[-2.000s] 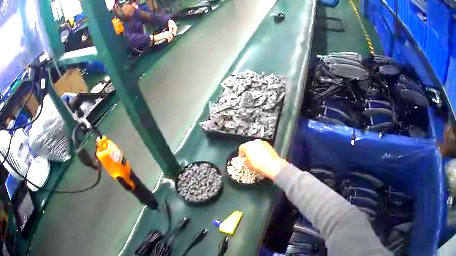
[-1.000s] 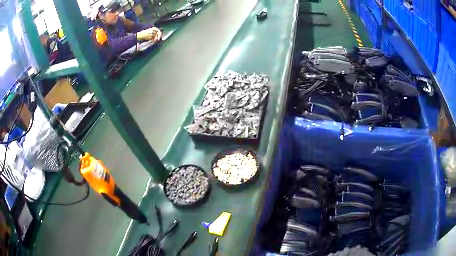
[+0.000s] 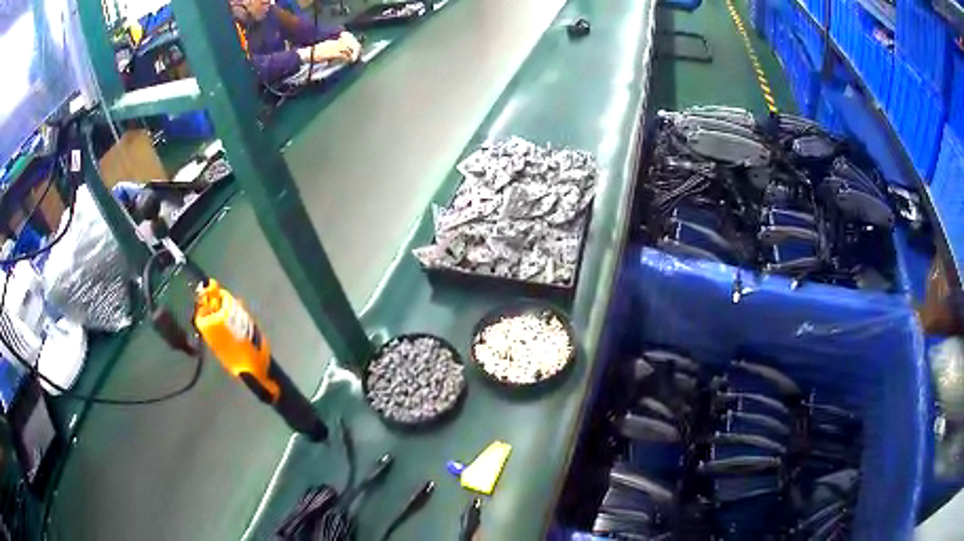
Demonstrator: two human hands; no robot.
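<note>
Neither of my hands is in the picture. A round dish of pale screws (image 3: 522,348) stands on the dark-green bench, right of a round dish of dark grey plugs (image 3: 413,380). A rectangular tray heaped with grey end covers (image 3: 515,215) lies beyond them. A small yellow glue bottle (image 3: 486,468) with a blue tip lies nearer, below the dishes. Black cords with connectors (image 3: 321,512) lie at the bottom edge. The orange and black electric screwdriver (image 3: 244,346) hangs at the left, black tip down.
A green post (image 3: 263,190) rises left of the dishes, beside the conveyor belt (image 3: 354,193). Blue bins (image 3: 782,319) of dark corded units stand at the right. A small black object (image 3: 578,29) lies far up the bench. A person's hands (image 3: 336,48) work across the belt.
My right hand, over the screw dish two seconds ago, is out of the picture and the dish is uncovered. The view has shifted slightly left and back. The person across has moved their hands slightly.
</note>
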